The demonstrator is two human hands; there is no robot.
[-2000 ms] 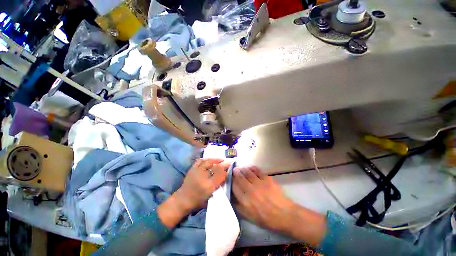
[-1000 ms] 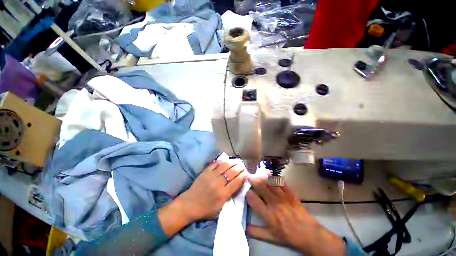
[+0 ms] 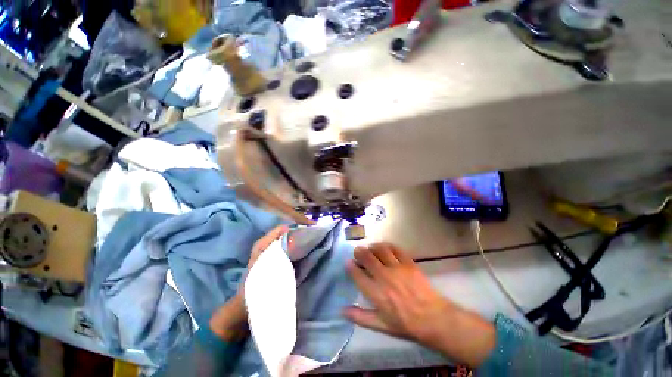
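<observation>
A light blue garment piece (image 3: 321,294) with a white panel (image 3: 270,305) lies in front of the needle area, its upper end near the presser foot (image 3: 340,214) of the cream-white sewing machine (image 3: 471,110). My left hand (image 3: 243,294) is left of the white panel, partly hidden behind it, fingertips at its upper edge, holding the cloth. My right hand (image 3: 401,298) lies with fingers spread at the right edge of the blue cloth, just below the presser foot. More blue and white cloth (image 3: 199,250) is heaped left of the needle.
A lit smartphone (image 3: 474,196) with a white cable lies under the machine arm. Black snips (image 3: 556,247), a black strap (image 3: 582,291) and a yellow-handled tool (image 3: 586,216) lie at right. A second machine (image 3: 48,239) stands far left. A clear plastic bag (image 3: 121,62) is at back left.
The narrow white strip between my hands is now spread into a wider white panel with blue cloth beside it. My left hand has moved left and down behind it. The camera view has also shifted.
</observation>
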